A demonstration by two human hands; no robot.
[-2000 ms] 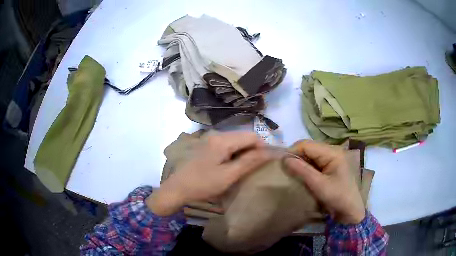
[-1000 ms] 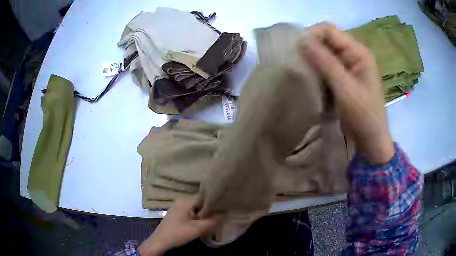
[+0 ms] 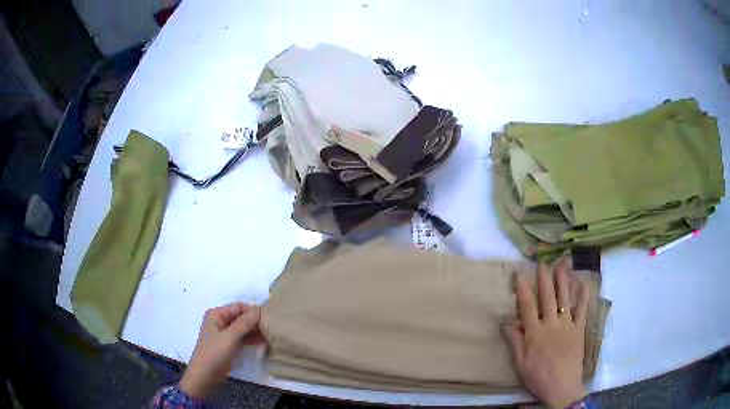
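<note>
A tan sewn panel [image 3: 384,311] lies lengthwise on top of the tan stack [image 3: 400,382] at the near table edge. My left hand [image 3: 222,339] pinches the panel's left end between thumb and fingers. My right hand [image 3: 552,331], with a ring on one finger, lies flat on the right end of the panel, fingers slightly apart. A short dark band [image 3: 586,258] shows just beyond my right fingers. The layers under the top panel are mostly hidden.
An unstacked bundle [image 3: 344,96] with pale cloth and dark bands lies beyond the stack, with ties [image 3: 210,177] and tickets [image 3: 238,139]. An olive-green stack [image 3: 640,176] and marker pen [image 3: 675,243] are at right. A single olive-green piece [image 3: 124,232] is at left.
The tan piece that was raised and turned between my hands now lies flat on the stack. My right hand has come down onto it; my left hand is at its left end.
</note>
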